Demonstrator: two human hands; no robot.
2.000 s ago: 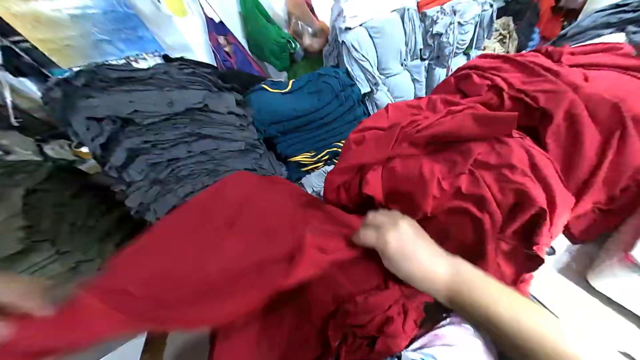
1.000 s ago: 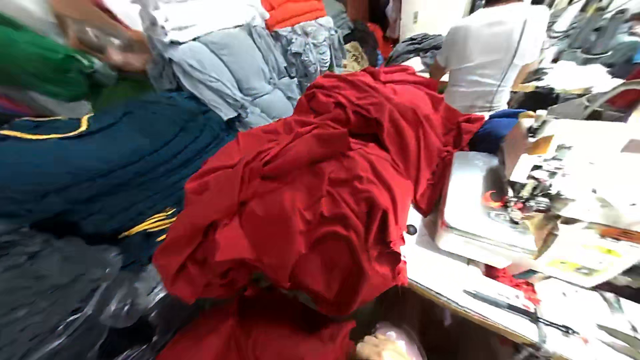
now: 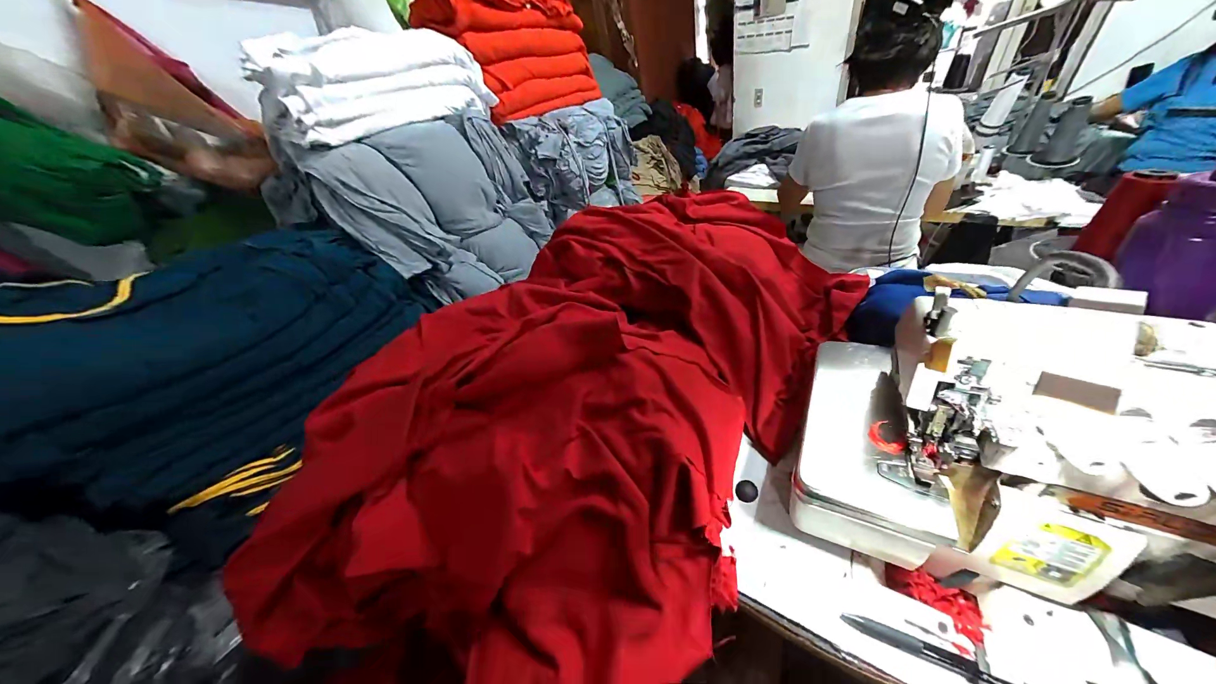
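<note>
Neither my left hand nor my right hand shows in the head view now. A large heap of red fabric [image 3: 570, 427] fills the middle, draped and crumpled, its lower right edge frayed beside the white table [image 3: 760, 541]. An overlock sewing machine [image 3: 950, 427] stands to the right of the heap, with a bit of red thread [image 3: 885, 437] near its needle area. Red fabric scraps [image 3: 940, 598] lie below the machine. A black pen-like tool [image 3: 902, 641] rests on the table at the lower right.
Navy garments with yellow trim [image 3: 171, 361] are stacked at left. Gray bundles [image 3: 427, 180], white folded cloth [image 3: 370, 81] and orange folded cloth [image 3: 532, 57] stand behind. A person in a white shirt [image 3: 874, 171] sits beyond the heap; another in blue [image 3: 1173, 109] is at far right.
The view has swung right to the sewing machine. The hand on the red cloth two seconds ago, and the hand low in frame one second ago, are out of view.
</note>
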